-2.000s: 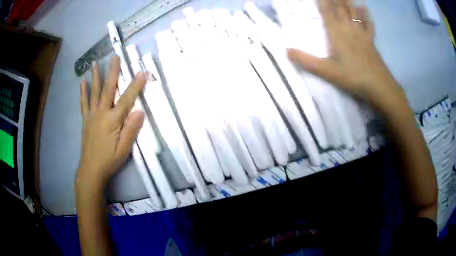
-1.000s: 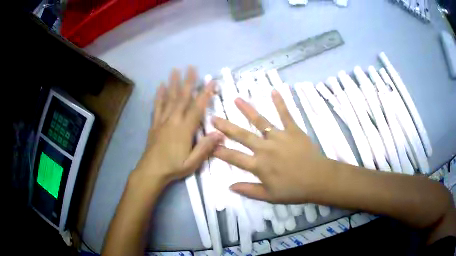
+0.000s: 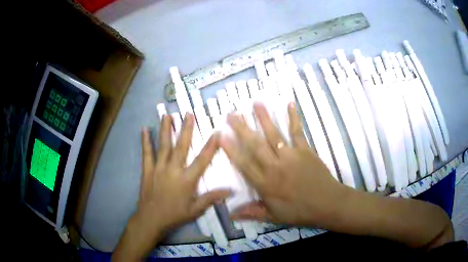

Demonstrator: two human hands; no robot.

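Note:
Many slim white pen-shaped parts lie side by side in an uneven row on the pale grey tabletop, overexposed in the middle. My left hand lies flat with spread fingers over the row's left end. My right hand lies beside it with spread fingers over the left-middle parts, its fingers blurred. Neither hand is closed around a part. The hands hide the parts' middles and some of their near ends.
A steel ruler lies beyond the row, some part tips over it. A scale with a green display and a brown cardboard edge stand at left. Blue-printed white strips line the near edge. A red edge shows at the far left.
The hands were wide apart at first, then came together at the left of the row. Since then both have shifted nearer the near edge. Part tips at the left are spread further apart.

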